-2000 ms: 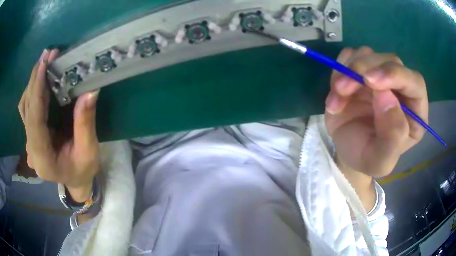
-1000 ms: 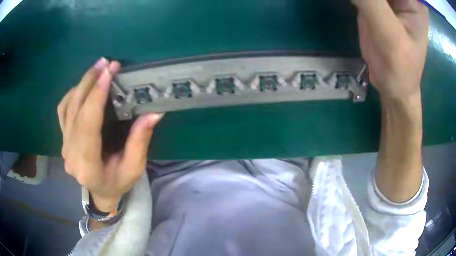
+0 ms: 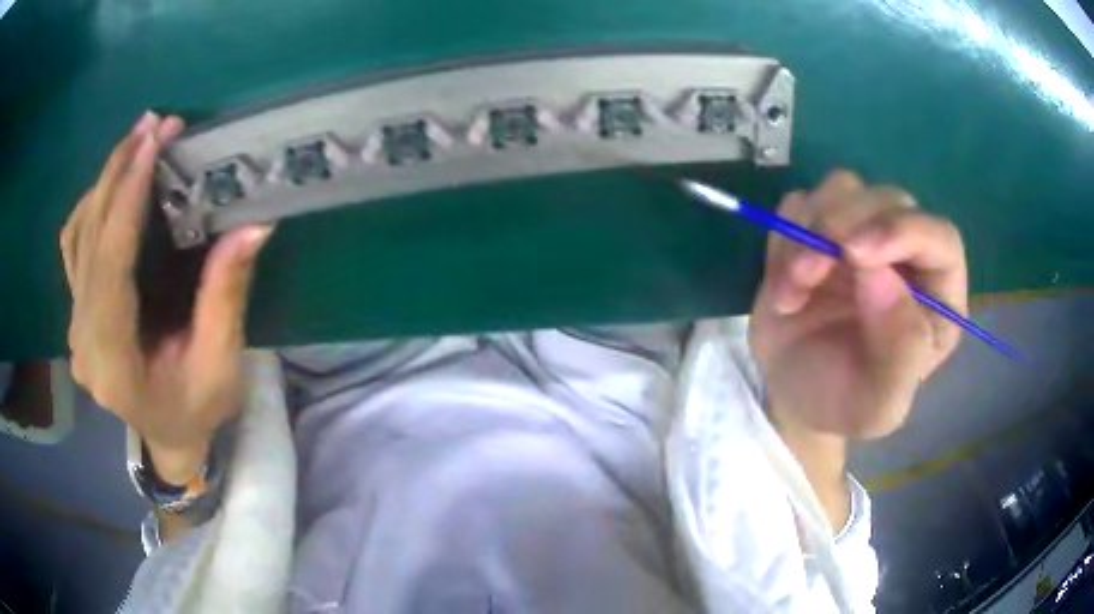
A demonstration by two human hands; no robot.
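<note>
A long grey metal bar [image 3: 462,104] with several dark seats in a row lies over the green bench top, its left end lower than its right. My left hand [image 3: 168,288] grips its left end, thumb on the near edge and fingers at the far side. My right hand [image 3: 858,306] holds a fine brush [image 3: 786,227] with a blue handle and silver ferrule like a pen, near the bar's right end. The brush's dark tip is blurred, close to the bar's near edge below the right-hand seats; I cannot tell whether it touches.
The green bench top [image 3: 504,270] lies under and around the bar, with its near edge against my white clothing. A grey floor with a yellow line [image 3: 948,462] shows at the lower right. A brown and white object [image 3: 34,402] is at the left, below the bench edge.
The bar has shifted left and up since one second ago, its right end raised in view. My right hand has come back from the far right with the brush now visible. My left hand moved left with the bar.
</note>
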